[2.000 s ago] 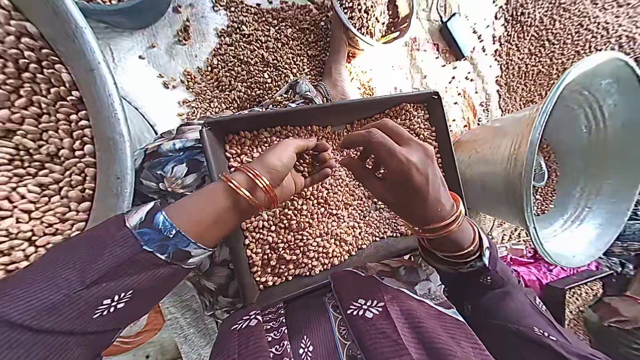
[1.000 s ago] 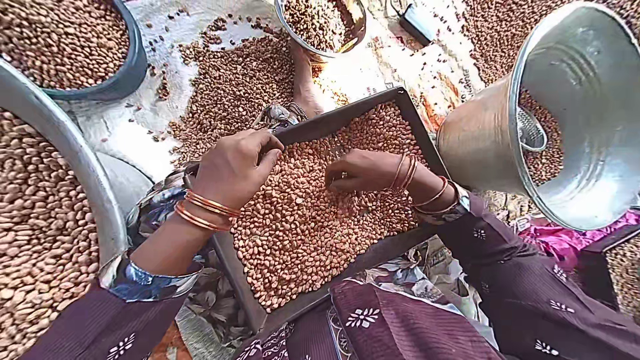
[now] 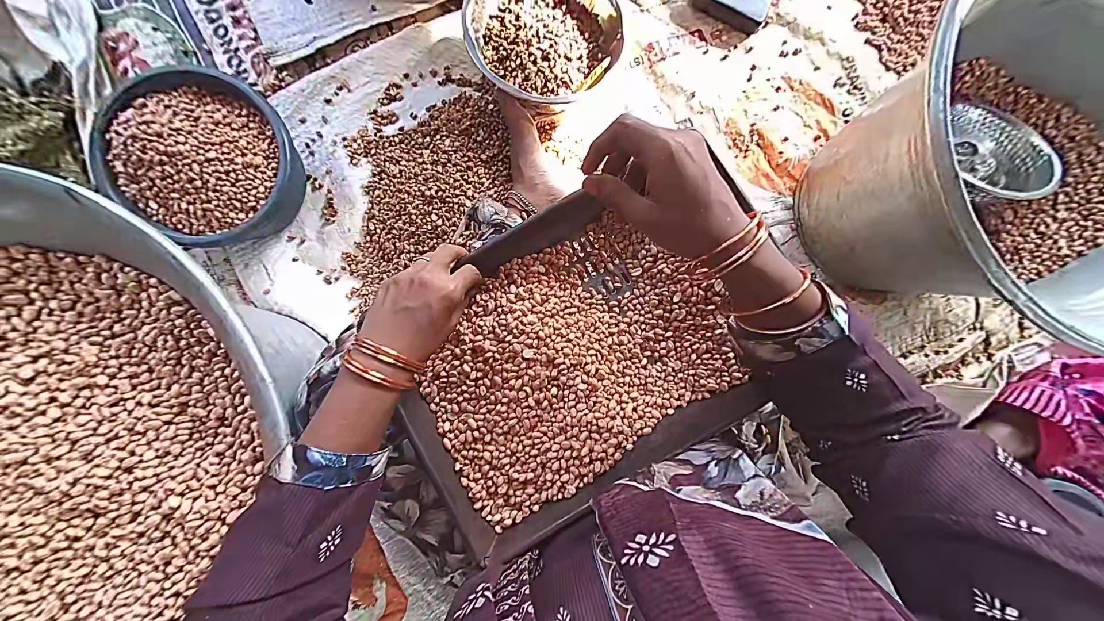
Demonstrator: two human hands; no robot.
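A dark rectangular tray rests tilted on my lap, spread with shelled peanuts. My left hand grips its far left corner, with the thumb over the rim. Above the far rim is my right hand, its thumb and fingers bent close together near the edge; whether it touches the rim or pinches something small cannot be told. Part of the tray's slotted mesh bottom shows among the peanuts near my right wrist.
A large metal basin of peanuts stands at left, a dark tub behind it. A metal bowl is beyond the tray, near a peanut pile and a bare foot. At right lies a tipped metal bucket with a strainer.
My right hand has moved from the peanuts to above the tray's far rim. My left hand is now on the far left corner. The far side of the tray looks raised.
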